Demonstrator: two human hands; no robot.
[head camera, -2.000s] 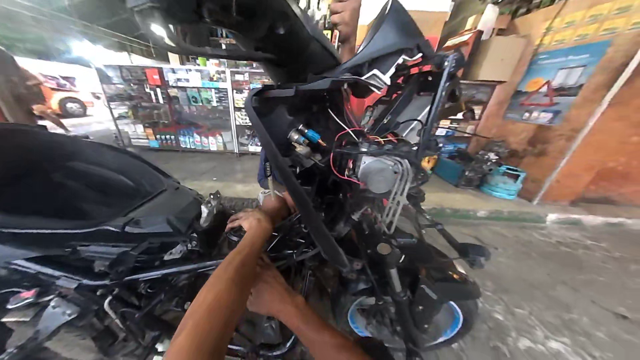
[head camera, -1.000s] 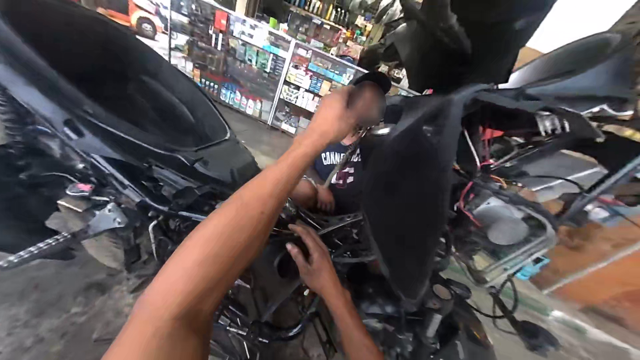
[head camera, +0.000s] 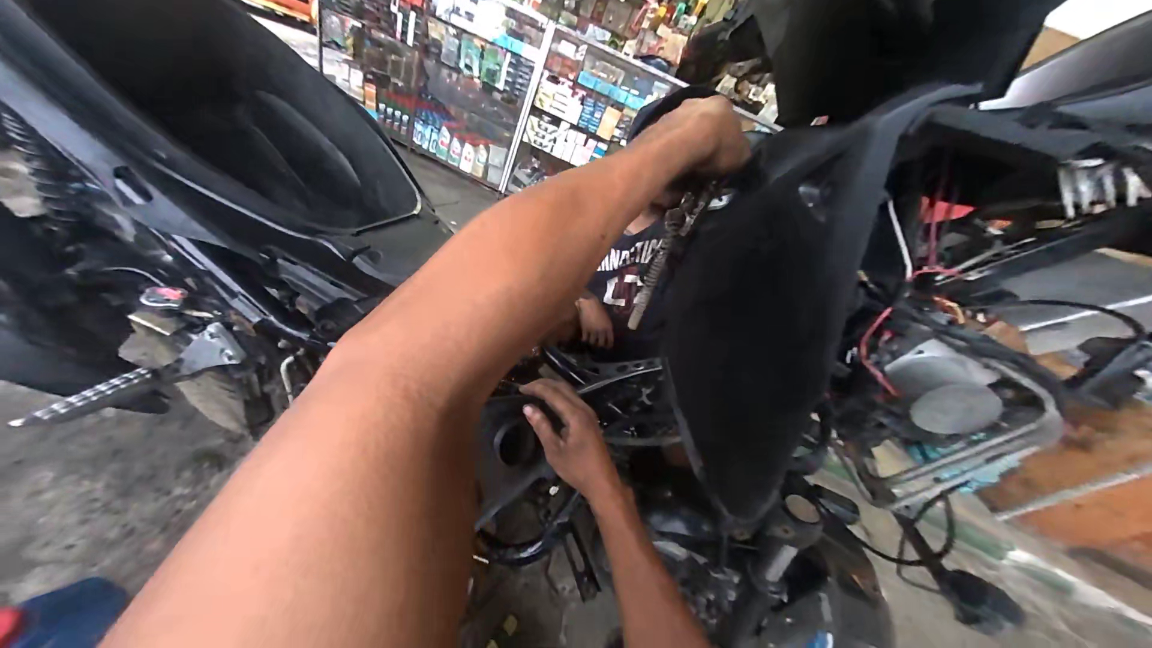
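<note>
My left hand (head camera: 715, 135), arm stretched across the view, is at the upper edge of a black plastic motorcycle panel (head camera: 765, 315). Its fingers are curled and partly hidden, so I cannot tell what they grip. Just below it hangs a thin coiled metal part (head camera: 661, 256); what holds it is unclear. Lower down, my right hand (head camera: 569, 432) rests against the dark frame (head camera: 621, 369) of the partly stripped motorcycle, thumb and fingers apart. A round opening (head camera: 515, 443) in a dark part lies left of its fingers.
Beyond the frame is a person in a dark printed shirt (head camera: 630, 270), partly hidden by my left arm. A black scooter body (head camera: 243, 135) stands left. Exposed wiring (head camera: 877, 351) and a round silver part (head camera: 954, 405) are right. Glass display cases (head camera: 540, 90) stand behind.
My left hand has risen from the frame to the panel's upper edge, while my right hand stays low at the frame. The view has swung considerably since the earliest frame.
</note>
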